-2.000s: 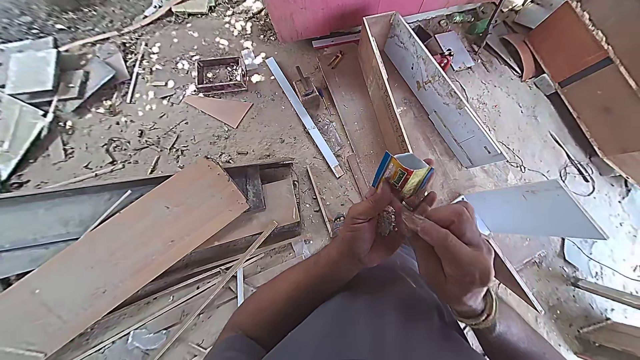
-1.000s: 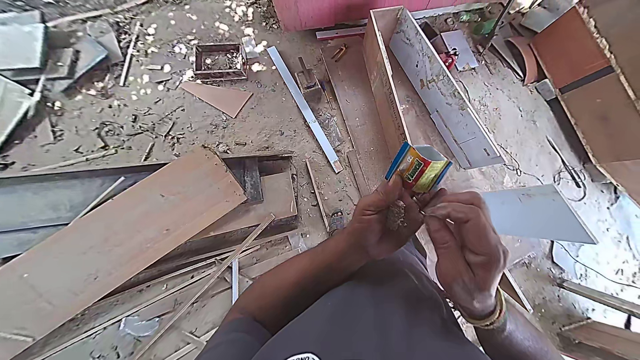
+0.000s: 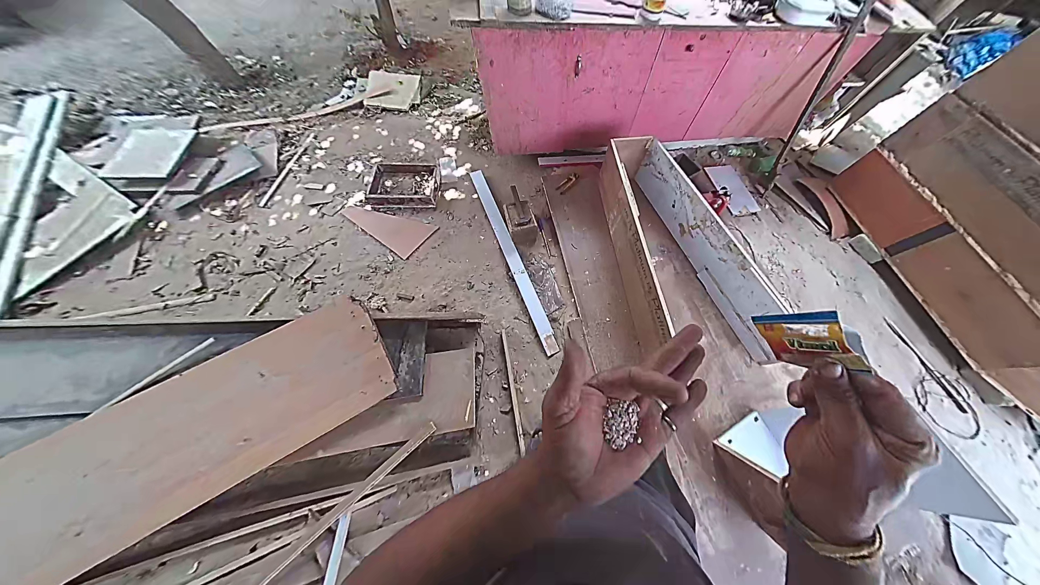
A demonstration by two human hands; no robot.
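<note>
My left hand is palm up and cupped, with a small heap of pale and brown chopped bits lying in the palm; a ring shows on one finger. To its right, my right hand pinches the lower edge of a small blue, yellow and red printed sachet between thumb and fingers. The hands are apart. Beyond them a long, narrow open wooden box rests on the ground. A white-faced panel lies just left of my right hand.
A brown board and thin wood strips lie at the left. A white strip, a hammer and a small wooden tray are on the littered ground. Pink cabinet behind; large brown panels at right.
The hands were together at the sachet; now they are apart, the sachet has moved right in my right hand, and the bits in my left palm show plainly. The view has tilted up.
</note>
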